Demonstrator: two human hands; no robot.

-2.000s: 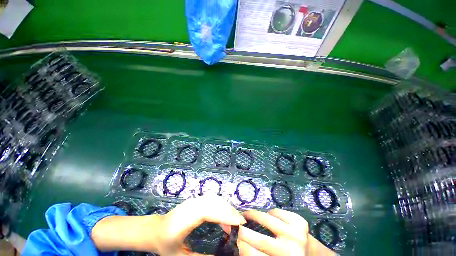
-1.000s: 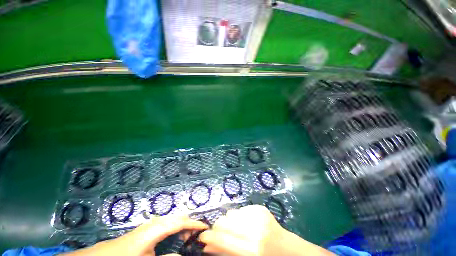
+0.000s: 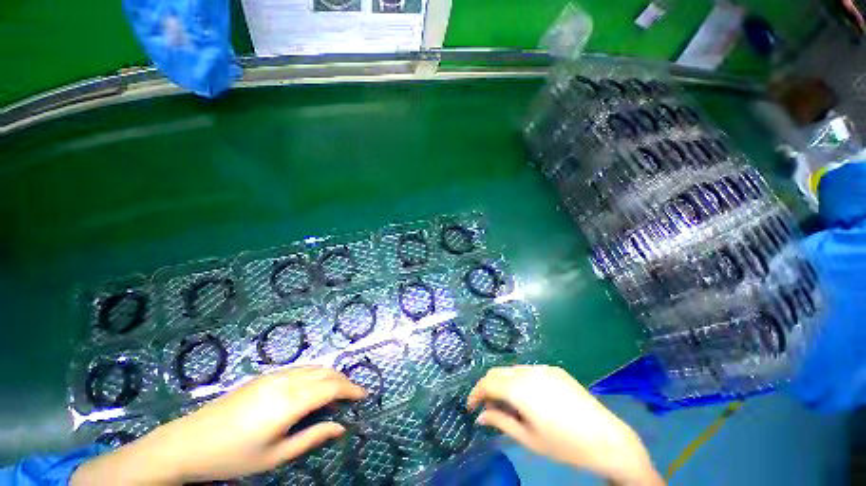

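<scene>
A clear blister tray point(image 3: 313, 249) lies in front of me with rows of black rings in its pockets; one ring point(image 3: 359, 319) sits in a middle pocket. My left hand point(image 3: 256, 418) is over the near left part of the tray, fingertips beside a ring point(image 3: 364, 378) in its pocket; whether they touch it I cannot tell. My right hand point(image 3: 555, 418) is over the tray's near right edge, fingers curled down beside another ring point(image 3: 450, 423). No ring shows clearly between its fingers. Both hands hide part of the tray.
Stacked clear trays of black rings point(image 3: 679, 228) stand at the right. A person's blue sleeve point(image 3: 840, 294) is at the right edge. A blue bag point(image 3: 190, 43) and a white sheet point(image 3: 332, 33) hang at the back rail point(image 3: 380, 68). A small clear bag point(image 3: 568, 33) is near the stack.
The hands were together around a dark ring; they are now apart over the tray, and that ring no longer shows between them. The view has swung right, bringing the right stack and the sleeve in.
</scene>
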